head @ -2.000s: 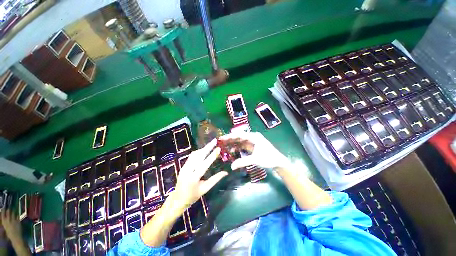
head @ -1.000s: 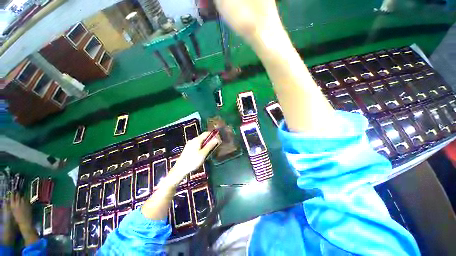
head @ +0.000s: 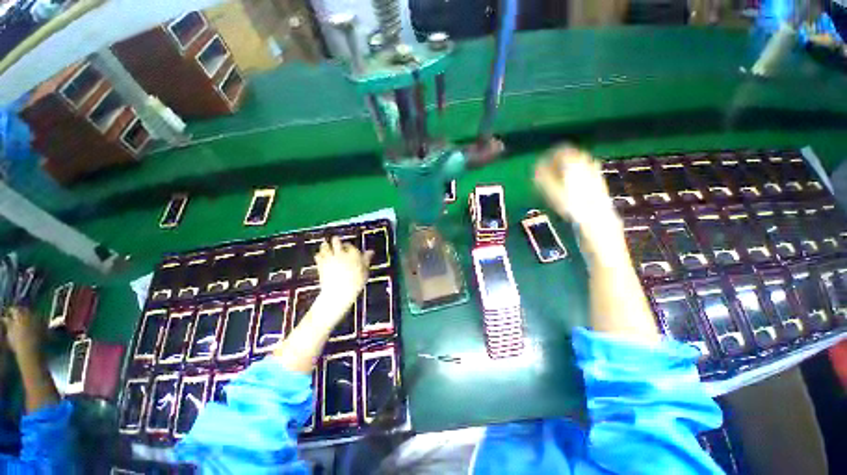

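Note:
My left hand (head: 342,266) is over the back row of the left tray (head: 401,371), which holds rows of dark phones with gold rims. Its fingers are bent down among the phones; whether they grip one is hidden. My right hand (head: 573,186) is blurred, raised right of the green press (head: 423,176) and off its lever (head: 497,79); its fingers look curled, and whether it holds anything is unclear. The brown press fixture (head: 434,269) shows no phone on it. Stacked phone parts (head: 500,301) stand right of it, with a shorter stack (head: 488,211) behind.
A loose phone (head: 544,237) lies left of the right tray (head: 724,250). Two more phones (head: 261,206) lie beyond the left tray. Brown racks (head: 84,121) stand at far left. Another person's hand (head: 20,329) is at the left edge, near some phones.
My left hand has moved from beside the fixture, where it held a red-edged phone, to the left tray's back row. My right hand has come down from the top of the picture. The view has shifted.

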